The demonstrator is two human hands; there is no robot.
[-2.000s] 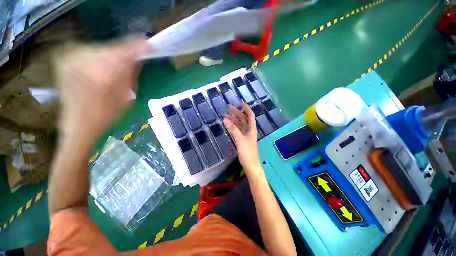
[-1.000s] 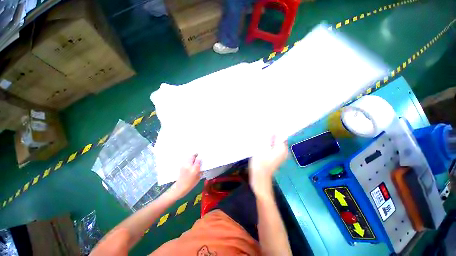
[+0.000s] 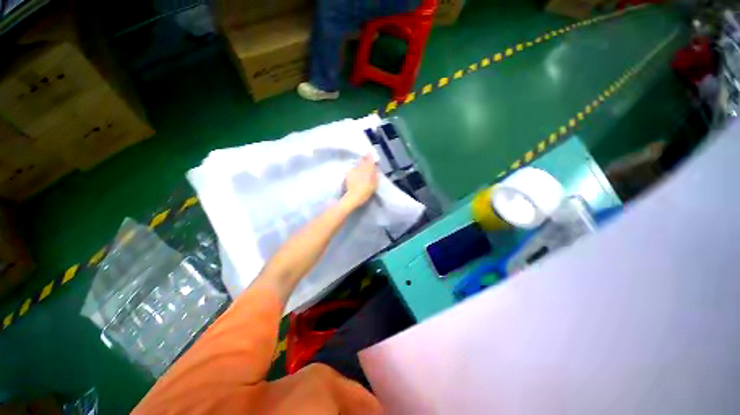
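A thin white sheet [image 3: 284, 211] lies over the tray of dark rectangular housings, whose outlines show faintly through it. At the tray's right end several housings [image 3: 396, 150] are uncovered. My left hand [image 3: 361, 182] is on the sheet near this end, fingers curled; I cannot tell if they grip it. A second large pale sheet [image 3: 600, 324], close to the camera, fills the lower right. My right hand is not in view.
A teal bench [image 3: 414, 284] holds a dark smartphone [image 3: 458, 248], a yellow-and-white roll [image 3: 507, 207] and a partly hidden press plate [image 3: 552, 235]. Clear blister trays [image 3: 162, 316] lie at left. Cartons [image 3: 73, 105], a red stool [image 3: 393, 49] and a person's legs [image 3: 326, 49] are beyond.
The white sheet now leaves the right-end housings uncovered. My left hand has moved up and right onto it. My right hand has gone out of view, and a large pale sheet now covers the lower right.
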